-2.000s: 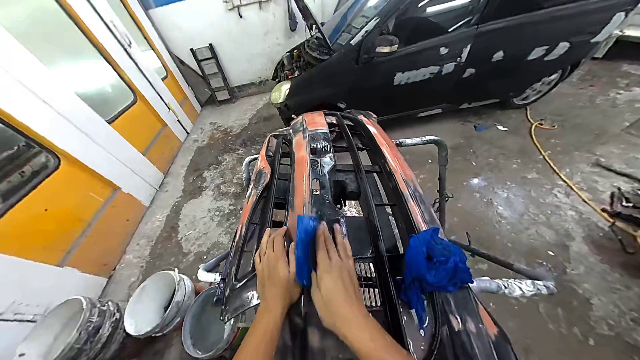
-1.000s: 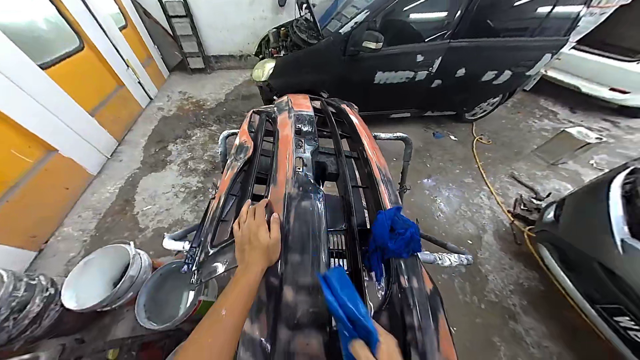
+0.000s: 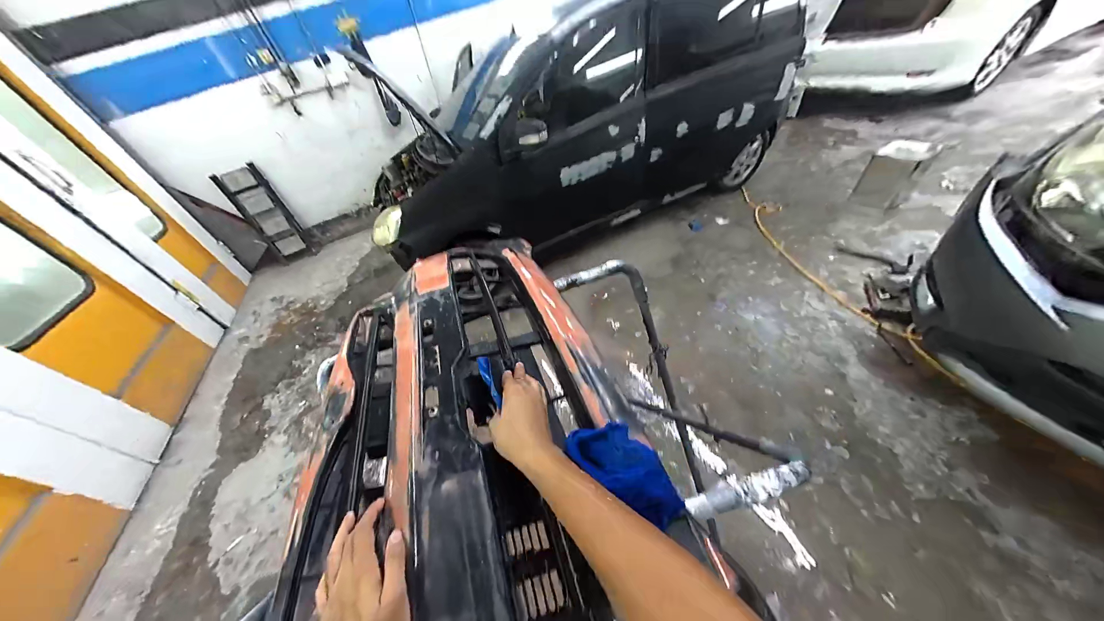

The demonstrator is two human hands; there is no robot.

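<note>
A car bumper [image 3: 448,492], black with orange patches and slatted openings, lies on a stand in front of me. My right hand [image 3: 520,414] grips a flat blue piece [image 3: 490,379], perhaps folded sandpaper or cloth, at an opening near the bumper's middle; part of it is hidden by the hand. Resting on the bumper's left part, my left hand [image 3: 364,565] has its fingers spread and holds nothing. A crumpled blue cloth [image 3: 625,473] lies over the right edge of the bumper, beside my right forearm.
The wrapped tubes of the stand [image 3: 647,319] stick out at the right. Beyond the bumper stands a black car [image 3: 604,129] with light patches. A yellow hose [image 3: 802,267] crosses the floor toward a dark vehicle [image 3: 1018,345]. Orange and white panels [image 3: 172,354] line the left.
My right hand has moved forward with the blue piece, from the bumper's near part to the middle opening. Two seconds ago both hands were side by side at the blue piece. The view has shifted.
</note>
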